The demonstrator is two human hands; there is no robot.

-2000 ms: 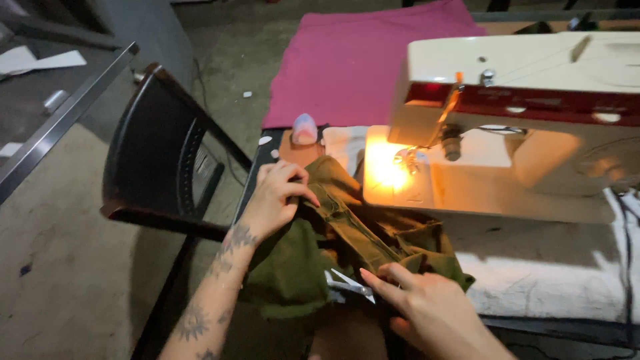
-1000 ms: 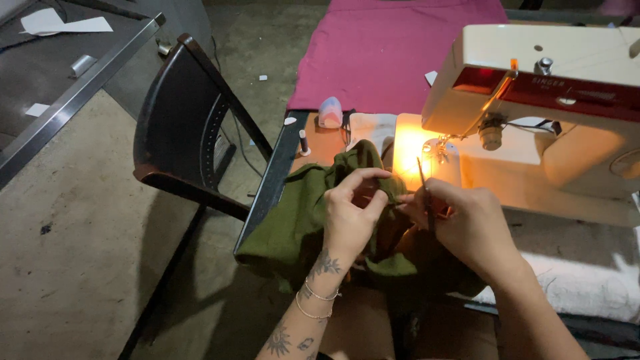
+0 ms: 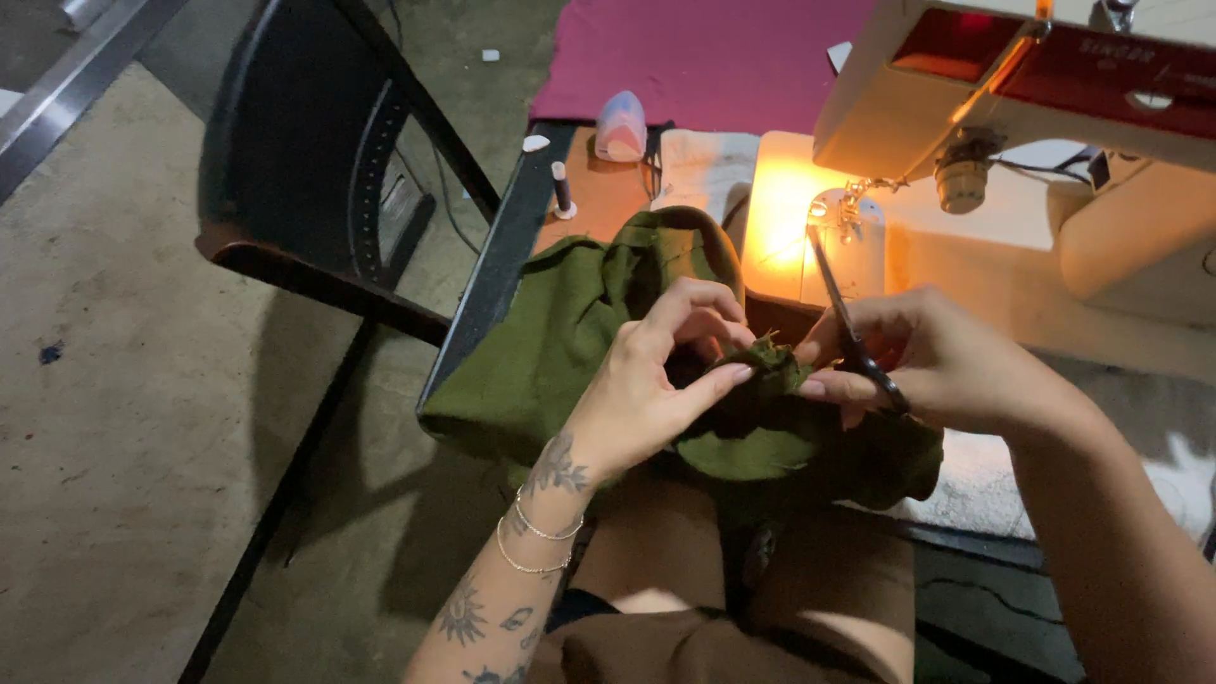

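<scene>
A green cloth garment [image 3: 551,351] lies bunched over the table's front left corner and above my lap. My left hand [image 3: 660,380] pinches a frayed edge of it between thumb and fingers. Opposite, my right hand [image 3: 926,366] holds the same edge with thumb and fingertips. Small dark-handled scissors [image 3: 850,332] also rest in my right hand, their blades pointing up toward the needle area. Just beyond the hands stands a white and red sewing machine [image 3: 1016,85], its lamp lighting the bed. The fingers partly hide the folds of cloth between them.
On the table's left part are a thread spool [image 3: 562,190], a pink and blue plastic object [image 3: 621,128] and a small white piece [image 3: 536,143]. Pink cloth [image 3: 693,57] lies behind. A black chair [image 3: 294,161] stands left. White towelling [image 3: 988,484] lies under the machine's front.
Two seconds ago the scissors were low by the cloth near my right fingers; now they point up within my right hand. Both hands have come together at one edge of the green cloth.
</scene>
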